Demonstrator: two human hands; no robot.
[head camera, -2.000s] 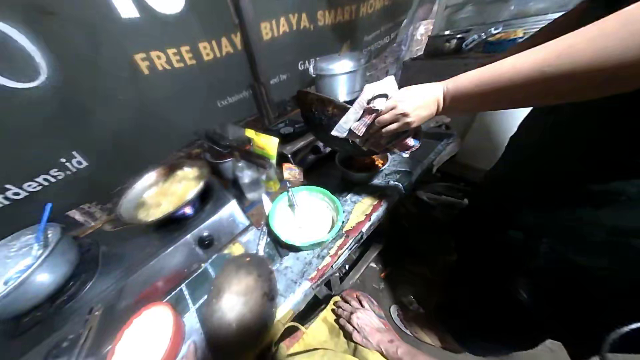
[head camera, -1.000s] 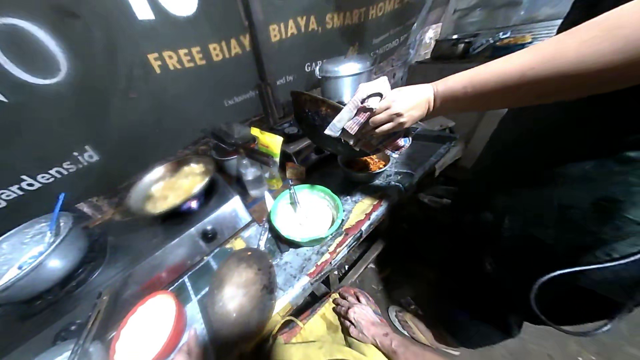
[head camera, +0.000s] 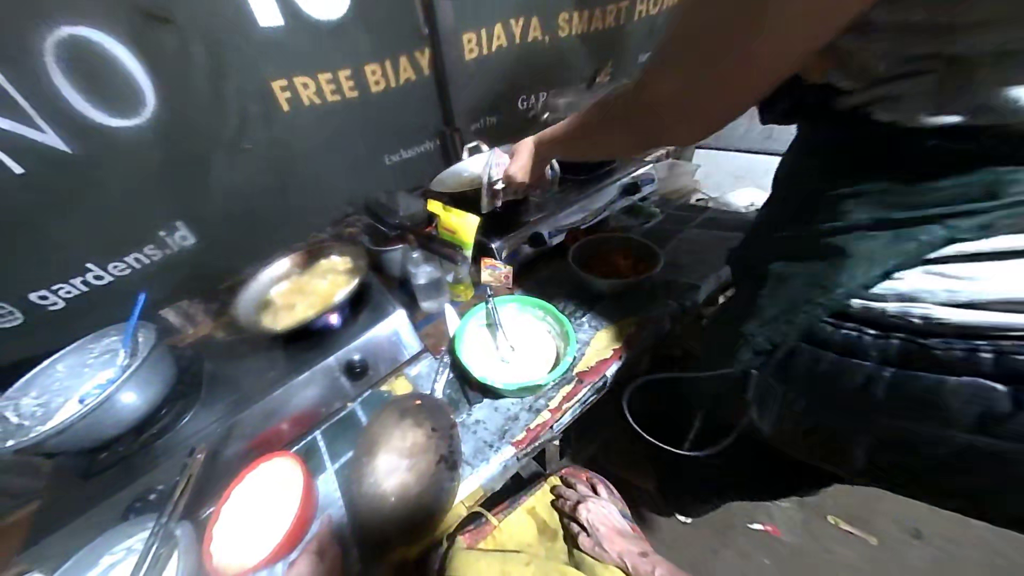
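Note:
My right hand (head camera: 592, 512) lies on yellow cloth (head camera: 520, 552) at the bottom, fingers spread, holding nothing visible. At the bottom edge my left hand (head camera: 318, 550) is blurred and mostly cut off, beside a red-rimmed bowl (head camera: 260, 512) of white contents; its grip is unclear. Between the hands is a blurred, rounded brown metal thing (head camera: 406, 472). Ahead stands a green bowl (head camera: 516, 344) of white mixture with a metal utensil in it. Another person's hand (head camera: 522, 166) holds a folded piece of paper or cloth against a pan (head camera: 462, 174) on the far stove.
Yellowish food fries in a pan (head camera: 304, 292) over a lit burner. A metal pot (head camera: 128, 388) with a blue-handled utensil stands left. A bowl of reddish food (head camera: 616, 260) sits back right. Bottles (head camera: 428, 280) and packets stand mid-counter. The other person (head camera: 864, 336) stands close on the right.
The other person's hand and the dark pan, earlier tilted over the bowl of reddish food, have moved back to the far stove. My right hand stays on the yellow cloth.

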